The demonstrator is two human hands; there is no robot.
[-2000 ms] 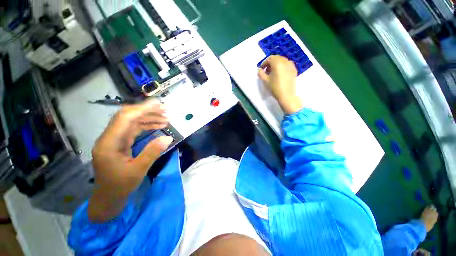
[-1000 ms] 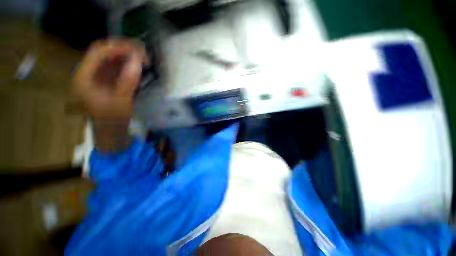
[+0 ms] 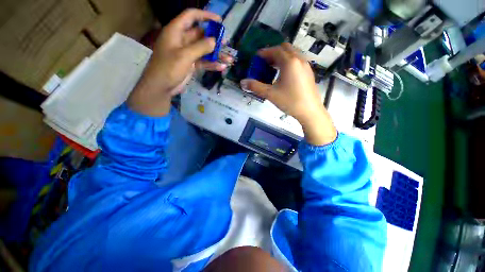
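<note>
My left hand [image 3: 173, 53] is raised at the left front of the white machine [image 3: 212, 114]. It holds a blue plastic housing [image 3: 214, 40] between thumb and fingers. My right hand [image 3: 292, 79] is to its right, over the dark fixture area, with thumb and fingers around a second, darker blue housing [image 3: 260, 70]. Whether that housing is seated in the fixture or lifted is hard to tell. The dark green sliding bed [image 3: 260, 40] lies just behind it.
The lit touch screen [image 3: 270, 142] is on the front panel. A black cable chain [image 3: 367, 109] is at right. A white board [image 3: 396, 241] with rows of blue housings [image 3: 399, 202] is at lower right. Stacked whitish trays [image 3: 98, 87] and brown cartons [image 3: 48, 42] are at left.
The view has swung left. My right hand has moved from the blue rows on the board to the machine's left station. My left hand, earlier empty, now holds a blue housing.
</note>
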